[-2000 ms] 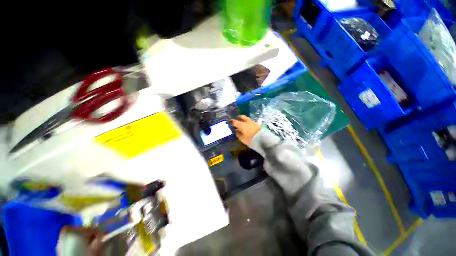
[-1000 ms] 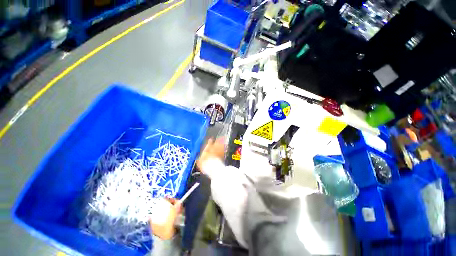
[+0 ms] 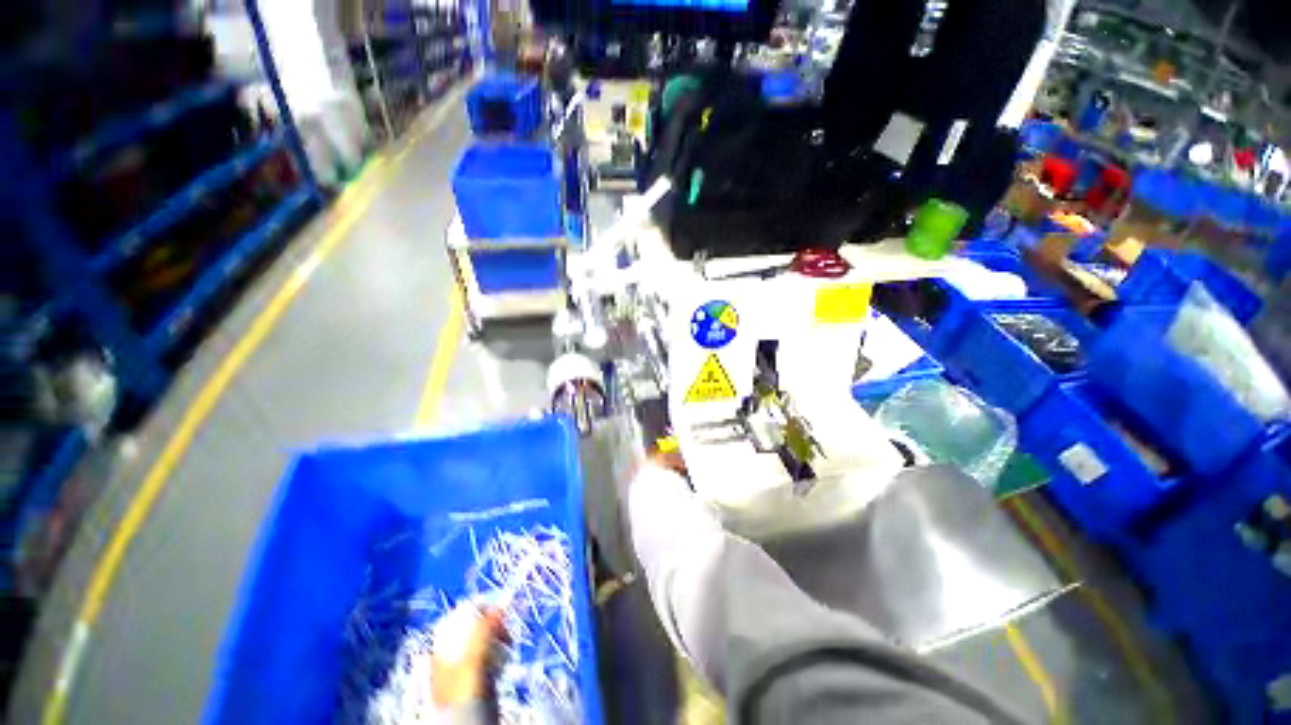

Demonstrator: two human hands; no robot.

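The large blue plastic bin (image 3: 404, 460) stands at the lower left with loose, thin white pieces (image 3: 531, 581) inside. My left hand (image 3: 467, 654) is blurred, low over the white pieces in the bin; whether it holds one cannot be told. My right hand (image 3: 666, 456) is small at the left side of the white machine body (image 3: 838, 347), mostly hidden by its grey sleeve, so its fingers cannot be read. The applicator head (image 3: 779, 429), dark and brass, sits in the machine front to the right of my right hand. No white piece can be made out in it.
A grey metal tray (image 3: 949, 545) juts out in front of the machine. A clear bag (image 3: 946, 422) and stacked blue bins (image 3: 1097, 390) stand right. Red-handled scissors (image 3: 821, 264) and a green roll (image 3: 936, 228) lie on top. A cart (image 3: 517, 262) stands behind, left.
My right hand has gone from the control panel to the machine's left side. My left hand, which held a white piece beside the bin, is now lower over the pile. The view has levelled.
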